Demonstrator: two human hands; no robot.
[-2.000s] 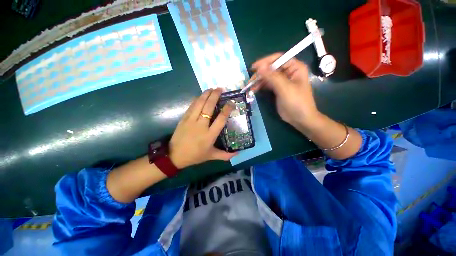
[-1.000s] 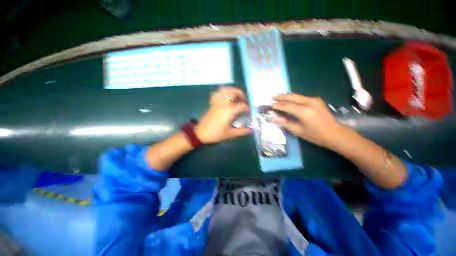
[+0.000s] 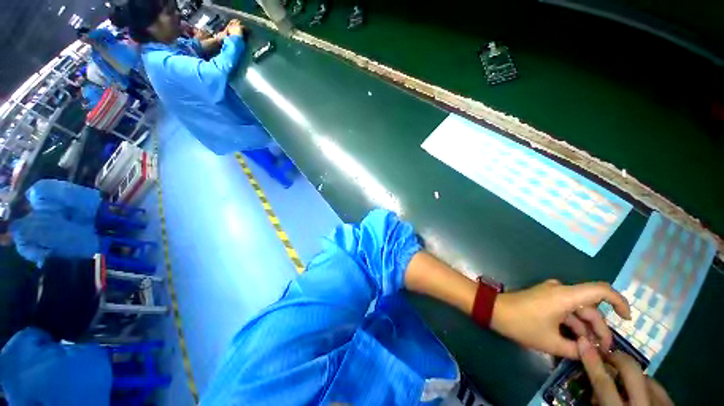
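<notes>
The phone unit [image 3: 565, 387] lies near the bottom right edge on the narrow sticker sheet [image 3: 665, 273], mostly covered by my hands. My left hand [image 3: 556, 315], with a dark red band on its wrist, is over the phone's upper end, fingers bent and thumb hidden. My right hand [image 3: 623, 382] is cut off by the bottom edge; its fingertips meet my left fingers above the phone. Whether either hand holds a small piece is too small to tell. No tweezers are visible.
The wide sticker sheet [image 3: 528, 184] lies on the dark green bench [image 3: 373, 147]. Beyond the pale taped edge [image 3: 397, 78], a waiting phone unit [image 3: 498, 63] lies on the conveyor. A person in blue [image 3: 194, 87] works farther along the bench at upper left.
The view has swung left, bringing the hall and another person into sight; the red bin and wristwatch have left the picture. My hands have come together over the phone.
</notes>
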